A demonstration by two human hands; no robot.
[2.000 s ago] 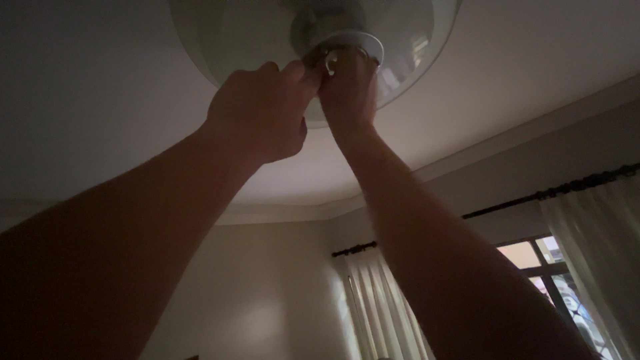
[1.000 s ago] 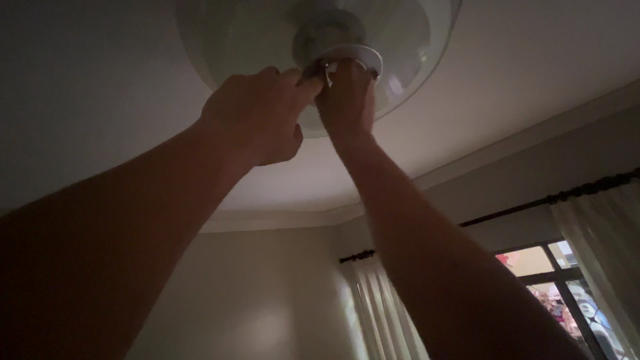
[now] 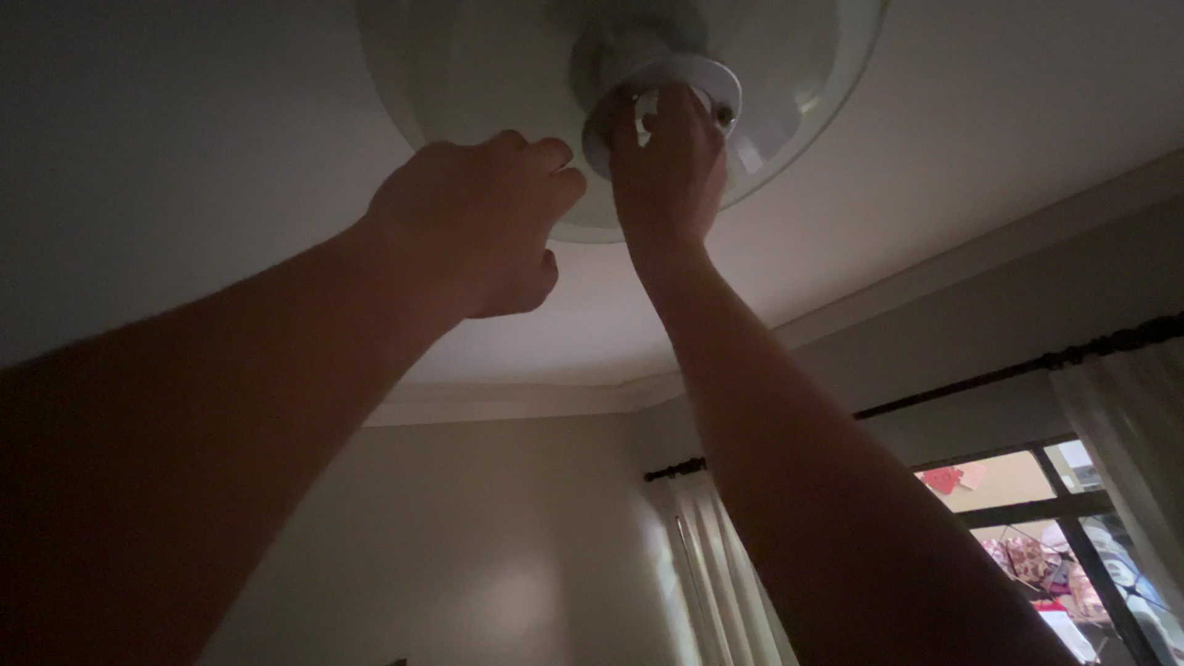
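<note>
Overhead is a ceiling light with a round glass shade (image 3: 481,102) and a white ring-shaped fitting (image 3: 726,83) at its centre. My right hand (image 3: 671,171) reaches up into that fitting, its fingers spread around the inside; whether they grip a part there cannot be told. A small dark knob or screw (image 3: 724,114) shows on the ring beside these fingers. My left hand (image 3: 481,217) is to the left of the fitting, below the glass, with fingers curled and thumb apart. Nothing is seen in it, though its palm side is partly hidden.
The ceiling (image 3: 971,102) meets the walls at a moulded cornice (image 3: 518,402). At the right, a dark curtain rod (image 3: 962,393) carries pale curtains (image 3: 1138,435) beside a dark-framed window (image 3: 1036,509). The room is dim.
My left hand has come away from the fitting and my right hand, moving left and down. My right hand stays at the fitting, its fingers more spread.
</note>
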